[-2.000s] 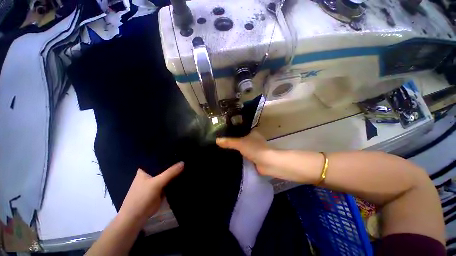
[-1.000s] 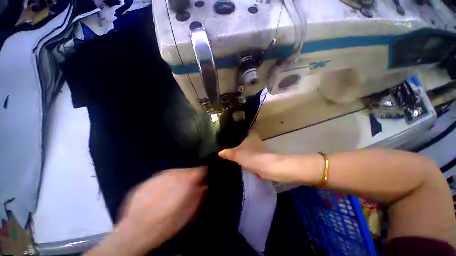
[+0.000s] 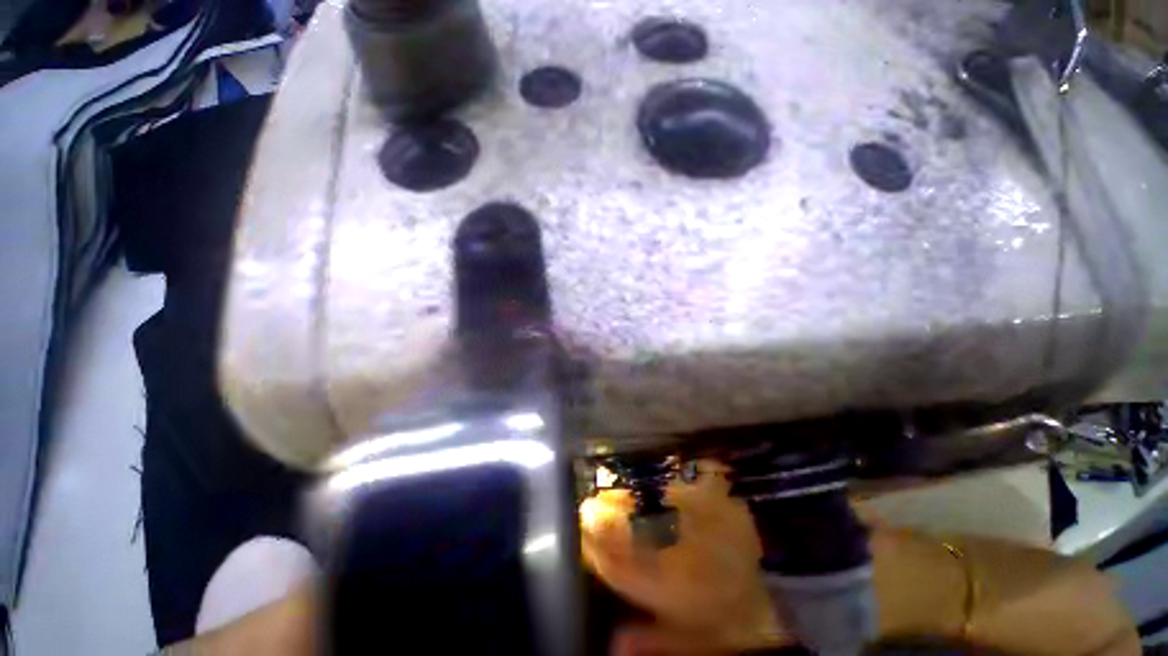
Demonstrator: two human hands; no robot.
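The white speckled sewing machine head fills most of the view, very close. Its shiny metal take-up lever guard stands large and blurred at the bottom. Black fabric lies flat left of the head. My left hand shows only in part at the bottom, on the black fabric, cut off by the guard and the picture's edge. My right hand is under the head in yellow light near the needle area, mostly hidden behind the guard and the dark tension assembly. What either hand grips is hidden.
White-faced cut panels lie stacked at the far left. A grey upright post stands on top of the head. Small metal parts and a black scrap lie at the right.
The view has moved much closer to the machine head, which now covers most of the fabric and the needle area. Both hands are now largely hidden at the bottom.
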